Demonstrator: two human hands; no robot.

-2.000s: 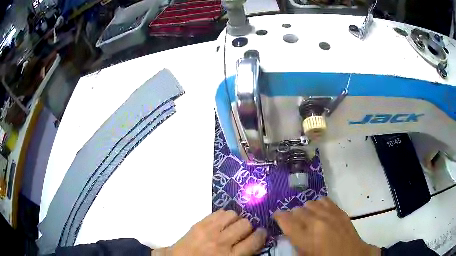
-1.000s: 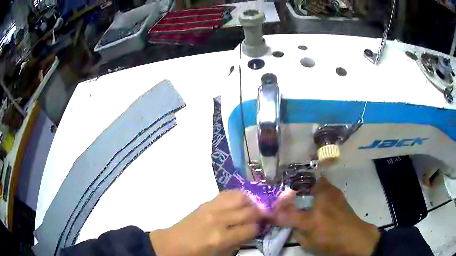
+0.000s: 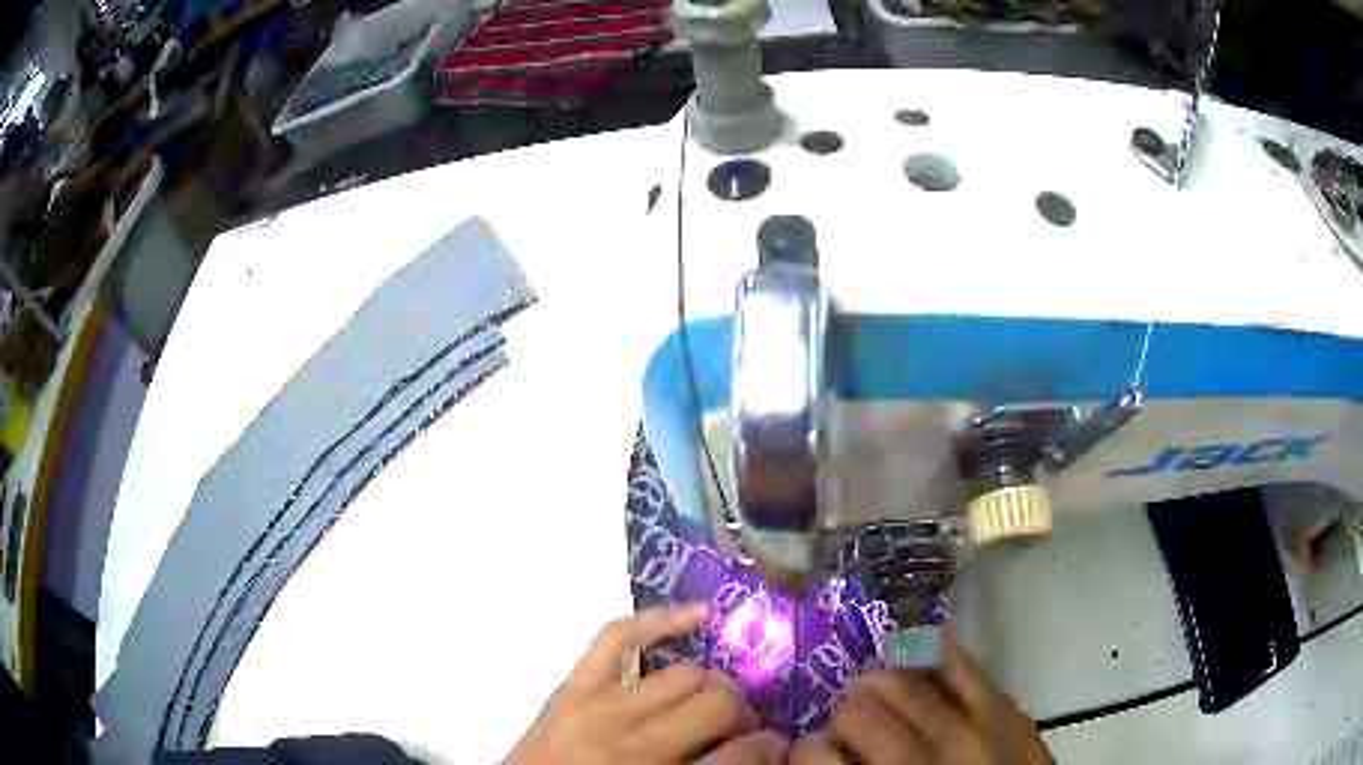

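A dark navy patterned fabric panel (image 3: 665, 556) lies under the sewing machine head (image 3: 912, 247) and looks purple around the pink lamp glow. My left hand (image 3: 650, 702) rests on the fabric's left part with bent fingers, a ring-like band on one finger. My right hand (image 3: 934, 717) is on the fabric just right of it, fingers curled, close to the presser foot area. Both hands are cut off by the bottom edge. The fingertips meet low in the picture; whether they pinch the fabric is partly hidden. The needle is hidden behind the shiny guard (image 3: 779, 404).
Curved grey-blue cut pieces (image 3: 322, 411) lie stacked on the white table (image 3: 449, 598) left of the machine. A black phone (image 3: 1226, 598) lies under the machine arm. Behind are a grey bin (image 3: 366, 75) and red striped cloth (image 3: 553, 48).
A second ago both hands were bunched at the needle area. Now they are lower and the patterned fabric and lamp glow show between them and the machine. The view has moved closer to the head.
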